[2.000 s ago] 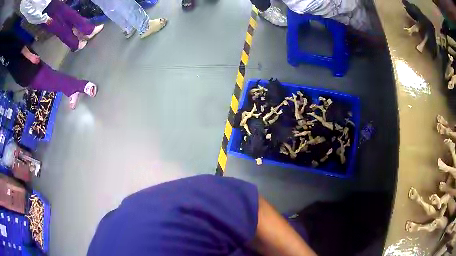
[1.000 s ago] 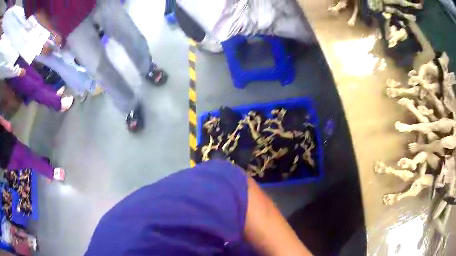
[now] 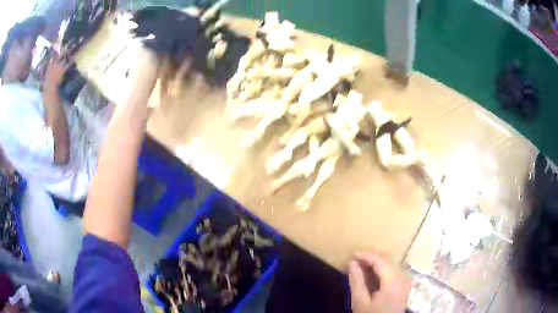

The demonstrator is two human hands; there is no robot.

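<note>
My left arm reaches across to the far left of the table. My left hand [image 3: 160,76] is blurred beside a dark heap of black pieces [image 3: 174,33], and what it touches or holds cannot be told. My right hand [image 3: 378,284] rests at the table's near edge, loosely curled with thumb and fingers apart and nothing visible in it. Cream figure legs [image 3: 306,92] lie piled mid-table. One pair with a black hip band [image 3: 394,143] lies at the pile's right end. A crumpled whitish wad [image 3: 468,235] lies on the shiny taped mat at the right.
A blue crate [image 3: 272,269] of black and cream parts stands on the floor below the table edge, near a blue stool [image 3: 162,189]. A seated person [image 3: 52,134] is at the left. A green belt [image 3: 471,67] and a grey post [image 3: 401,36] border the far side. A dark mass [image 3: 541,238] is at the right rim.
The view has swung from the floor and crate to the table. My left arm now stretches over the table, and my right hand has come into view.
</note>
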